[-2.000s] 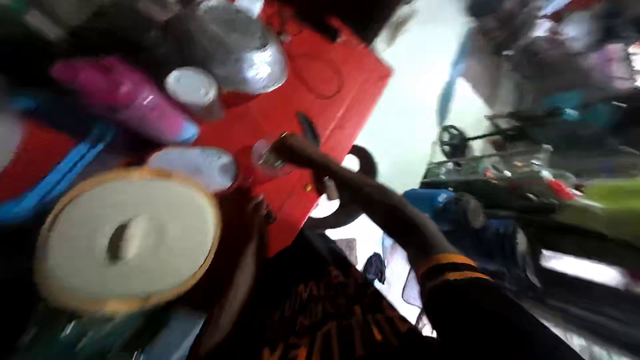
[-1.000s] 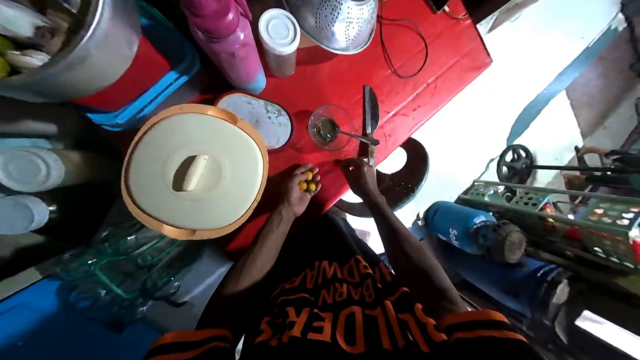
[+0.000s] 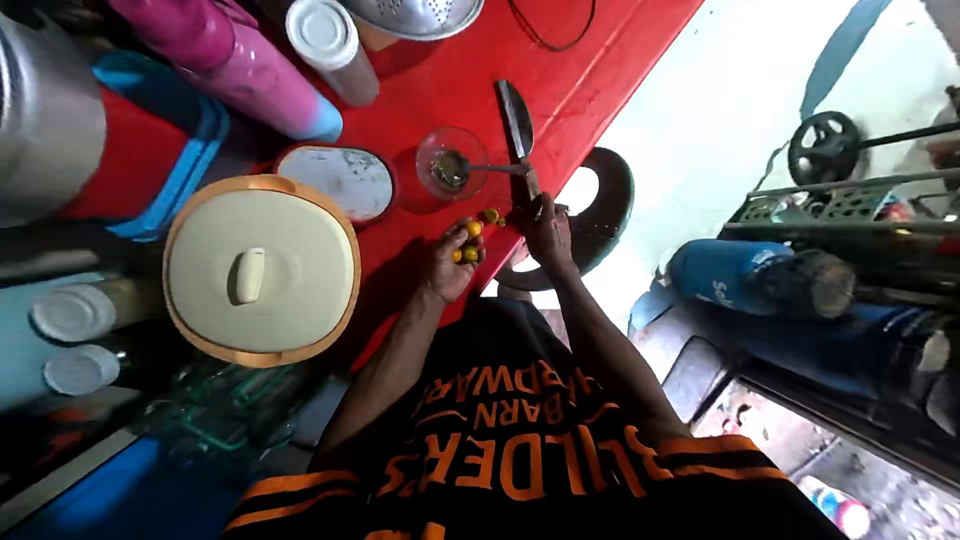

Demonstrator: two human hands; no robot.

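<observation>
Several small yellow-orange fruits [image 3: 470, 253] rest in my left hand [image 3: 451, 266], palm up at the edge of the red table [image 3: 450, 90]. My right hand [image 3: 551, 232] is at the handle end of a knife [image 3: 517, 124] lying on the table; whether it grips the handle I cannot tell. Beyond my hands stands a clear glass bowl [image 3: 442, 150] with dark contents and a spoon [image 3: 499, 169] leaning over its rim toward the knife. A cut yellowish piece [image 3: 491, 216] lies between my hands.
Left of the bowl are an oval-lidded container [image 3: 337, 182], a large lidded pot [image 3: 262, 270], a pink bottle [image 3: 240, 67] and a white-capped jar [image 3: 337, 52]. A metal colander [image 3: 420, 15] is at the far side. A round dark stool [image 3: 600, 225] and blue cylinders [image 3: 727, 274] stand to the right.
The view has swung greatly since the first frame. My right hand, reaching over the table two seconds ago, is now back near the table edge by the knife handle. My left hand still holds the fruits.
</observation>
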